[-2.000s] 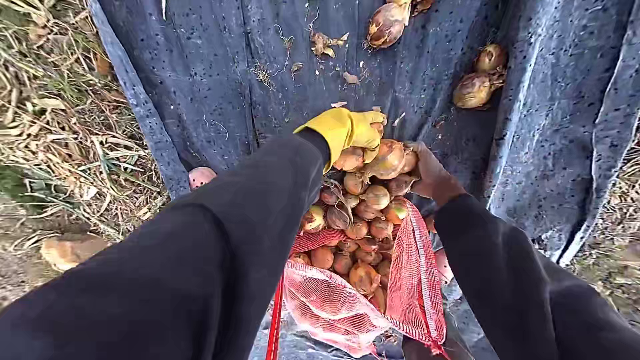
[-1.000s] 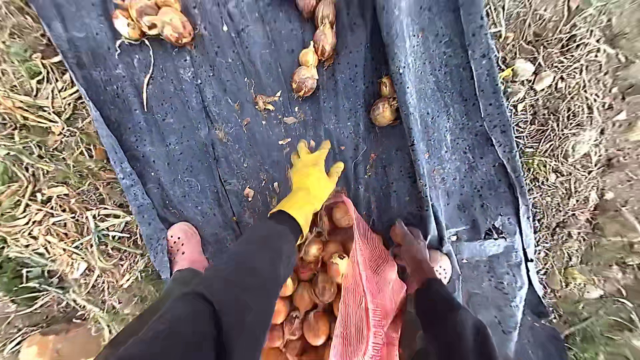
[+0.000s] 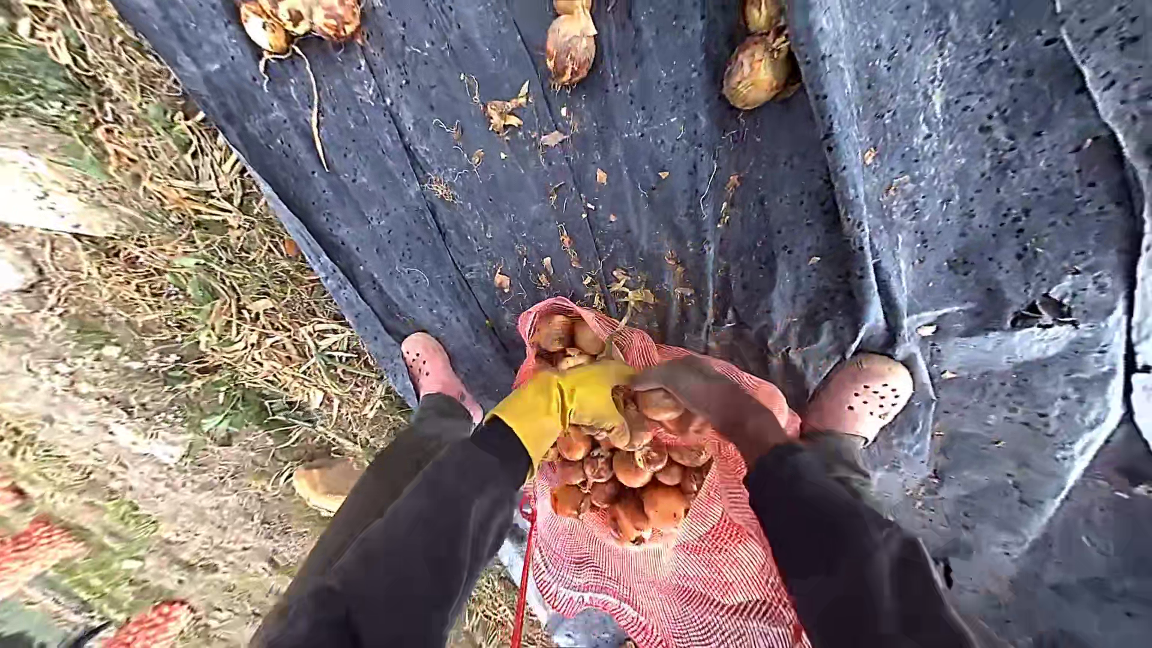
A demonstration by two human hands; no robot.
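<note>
A red mesh sack (image 3: 666, 576) lies between my legs, its mouth spread around a heap of brown onions (image 3: 630, 477). My left hand (image 3: 576, 405), in a yellow glove, is on the onions at the sack's mouth, its fingers curled over some of them. Beside it, almost touching, my bare right hand (image 3: 702, 396) bends around onions at the right of the heap. Both hands are somewhat blurred, and their fingertips are partly hidden. A few more onions (image 3: 553, 333) show in the sack's far end, beyond the glove.
Dark ground-cover fabric (image 3: 630, 225) lies underfoot, with loose skins and onions (image 3: 571, 45) along its far part. A pink clog (image 3: 436, 369) stands at left, another pink clog (image 3: 859, 396) at right. Dry grass (image 3: 225, 261) borders the left edge; red mesh sacks (image 3: 36, 549) lie lower left.
My left hand has come back from the open fabric to the onions in the sack. My right hand has moved inward from the sack's right edge. The sack's mouth is spread wider around the onions.
</note>
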